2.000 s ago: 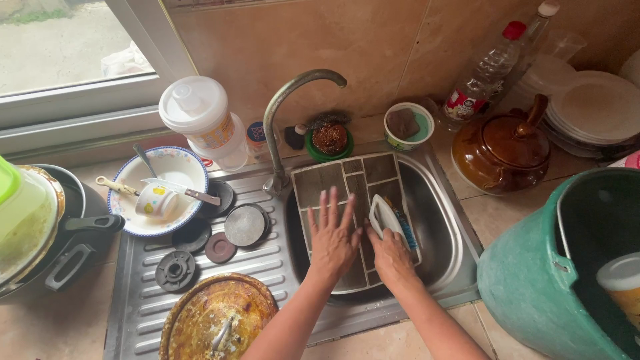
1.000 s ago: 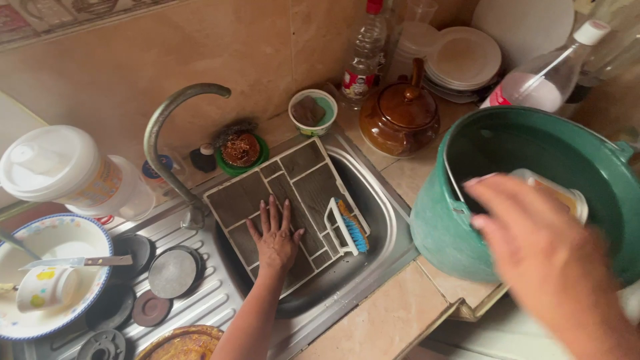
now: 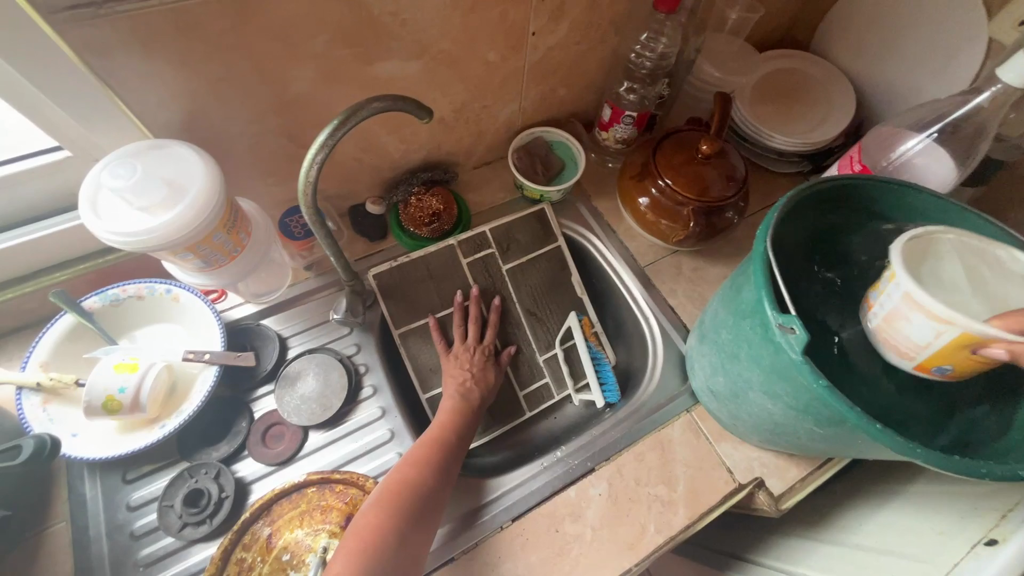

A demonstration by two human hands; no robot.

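My left hand (image 3: 472,356) lies flat, fingers spread, on a grey tile panel with pale joints (image 3: 432,292), which rests tilted across the metal sink basin (image 3: 640,352). A white-handled scrub brush with blue bristles (image 3: 588,360) leans at the panel's right edge. At the right border, my right hand (image 3: 1004,340) grips a white plastic tub (image 3: 944,304) with a yellow and orange print, holding it over the green bucket (image 3: 736,360), inside its rim. Only the fingers of that hand show. Water appears to be in the bucket.
A curved faucet (image 3: 320,176) rises behind the basin. On the drainboard are stove burner caps (image 3: 312,388), a patterned bowl (image 3: 120,296) with a knife and cup, and a stained round pan (image 3: 296,520). A brown lidded pot (image 3: 688,188) and stacked plates (image 3: 792,100) stand at the back right.
My right hand has left the brush on the panel, moved right to the bucket and taken hold of the tub. My left hand stays on the panel. The view has shifted right.
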